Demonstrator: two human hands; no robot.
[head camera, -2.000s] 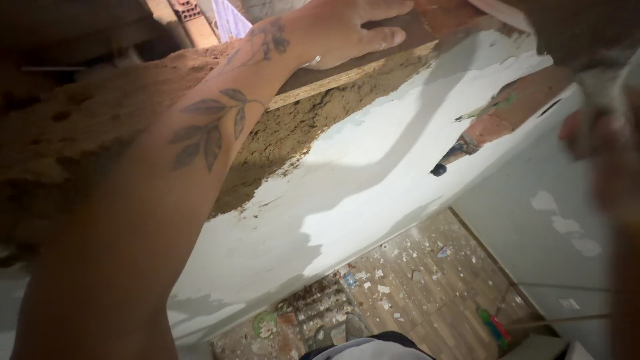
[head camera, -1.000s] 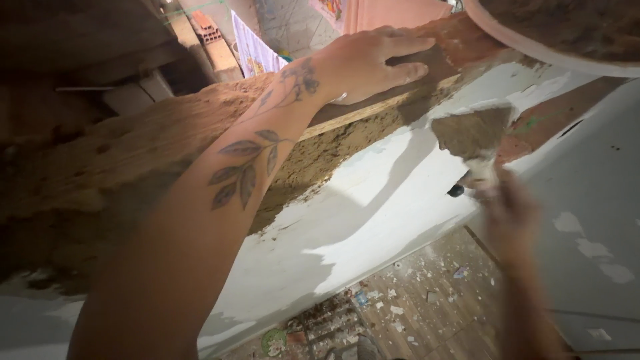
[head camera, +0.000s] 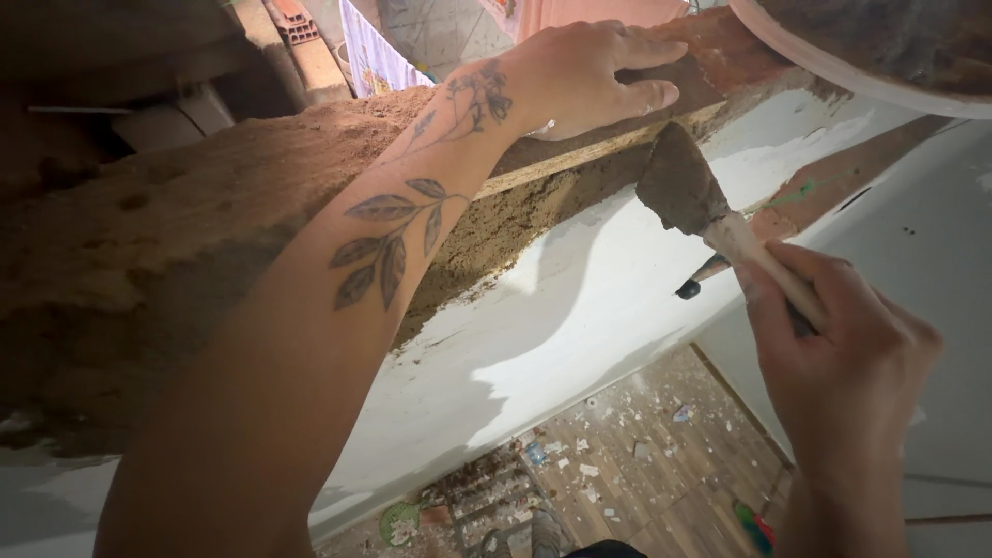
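My left hand lies flat, fingers spread, on a thin wooden board along the top of the wall. The fingers of my right hand are closed around the pale handle of a mortar-coated putty knife or small trowel, its blade beside the board's edge, to the right of my left hand. Below the board runs a band of rough brown mortar, with the white wall face beneath it. Brown mortar also covers the ledge left of the board.
A round bucket or basin with brown contents is at the upper right. A dark-tipped object sticks out from the wall. Far below, the wood-look floor carries scattered debris. Hanging cloths and a hollow brick are beyond the wall.
My right hand has brought the trowel from lower on the wall up to the board's edge. My left hand stays on the board. The round bucket has come into view at the upper right.
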